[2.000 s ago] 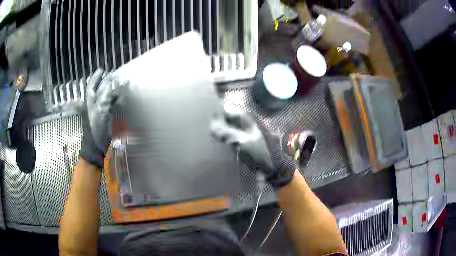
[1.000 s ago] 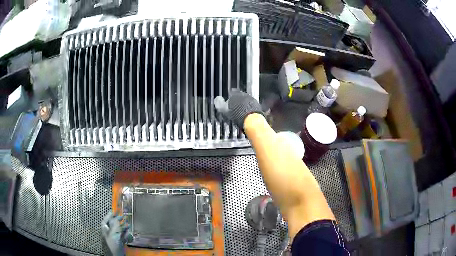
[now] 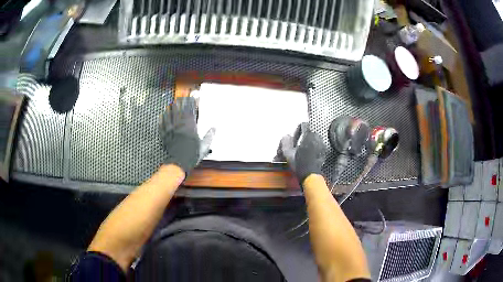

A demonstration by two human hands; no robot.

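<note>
A bright silver-white tablet back cover (image 3: 251,121) lies flat in the orange-brown holding fixture (image 3: 237,178) on the bench. My left hand (image 3: 182,129), in a grey glove, is on the left edge of the cover and fixture, fingers pointing away from me, thumb over the cover. My right hand (image 3: 306,151), also gloved, is at the cover's lower right edge with its fingers bent. Whether either hand grips the cover is not clear. Two round air sanders, one dark (image 3: 347,134) and one with a red mark (image 3: 385,140), rest on the bench right of my right hand.
The slotted rack (image 3: 248,39) stands behind the fixture. Two lidded tubs, one white-lidded (image 3: 376,73) and one pinkish-lidded (image 3: 406,63), stand at the back right. Spare fixtures (image 3: 458,135) lean at the right end of the perforated bench (image 3: 110,126). Hoses hang over the front edge.
A cover now lies in the fixture, which was empty one second ago. My right hand has come back from the rack to the cover's right edge. The view has shifted.
</note>
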